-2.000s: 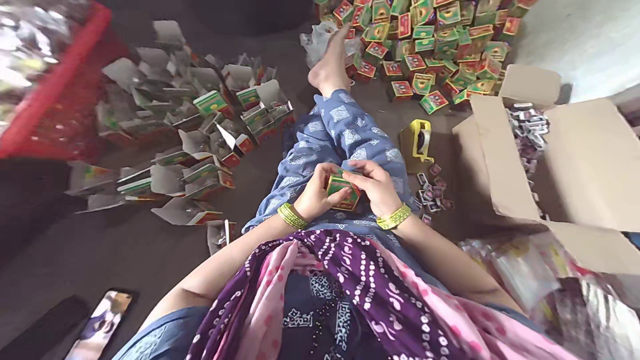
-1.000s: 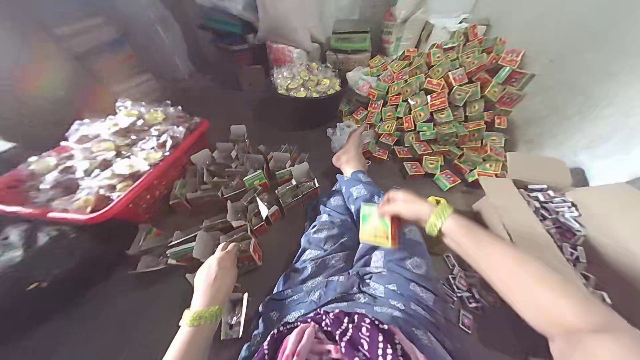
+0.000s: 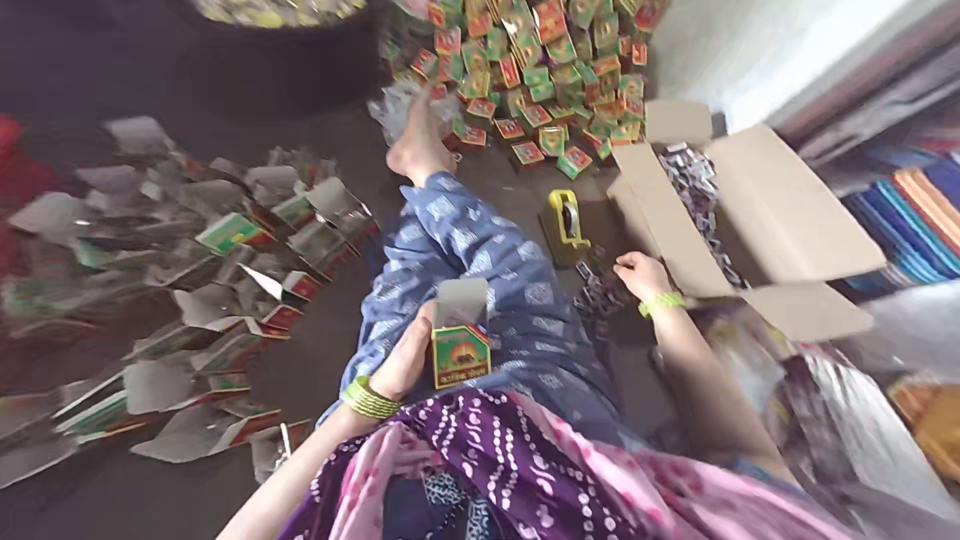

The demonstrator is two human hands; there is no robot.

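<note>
My left hand [image 3: 409,352] holds a small green and red printed carton [image 3: 461,356] by its side over my lap, its grey top flap raised. Over on the right, my right hand [image 3: 641,274] has its fingers curled, close above a loose pile of small dark packets [image 3: 596,292] on the floor; whether it pinches one cannot be told. A yellow tape dispenser [image 3: 564,225] stands just beyond that hand. Many small cartons with raised flaps [image 3: 214,307] stand in rows on the floor to my left.
A large heap of green and red cartons [image 3: 536,82] lies ahead, near my bare foot [image 3: 420,146]. At right is an open cardboard box [image 3: 795,206] of small packets, with plastic bags [image 3: 847,420] below it. A dark tub [image 3: 300,60] stands at the upper left.
My left hand has come from the rows of cartons to my lap and now holds an open-flapped carton. The carton seen in my right hand is gone from it; that hand has moved beside the small packets.
</note>
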